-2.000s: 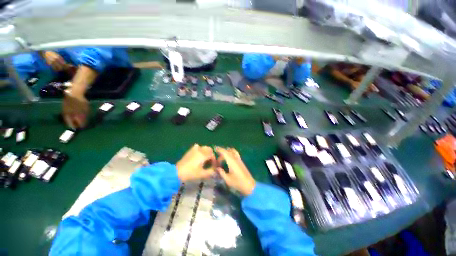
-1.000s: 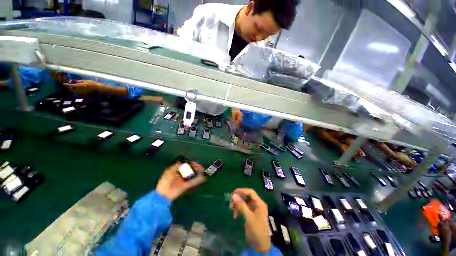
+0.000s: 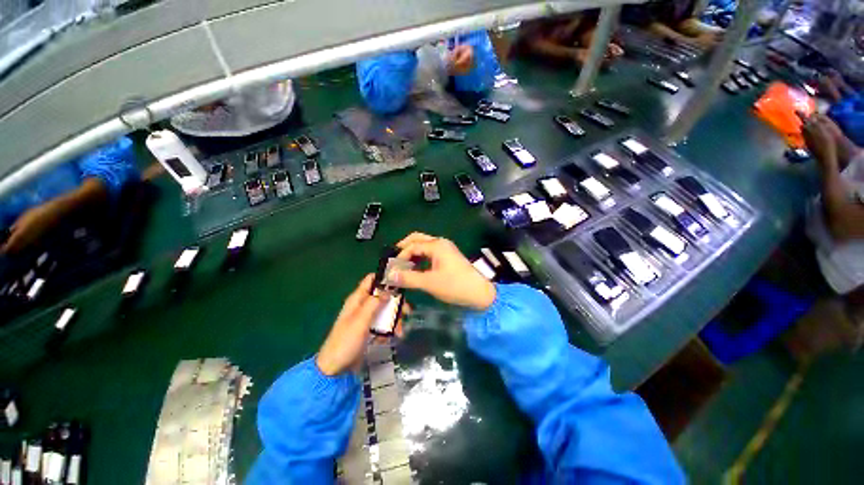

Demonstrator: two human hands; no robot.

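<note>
My left hand holds a black mobile phone with a white rectangle on its lower part, upright in front of me. My right hand has its thumb and fingertips at the phone's upper part, on a small pale piece that looks like a label or film. Below the hands lies a label sheet with rows of rectangles, beside glossy clear film. A fanned stack of label sheets lies to the left.
A clear blister tray with phones is at right. Loose phones lie in a row at left, others ahead, more clustered lower left. A metal frame crosses above. Other people's arms are at the far side.
The view has turned right and down. My right hand has come from apart to the phone in my left hand. The phone is now held more upright.
</note>
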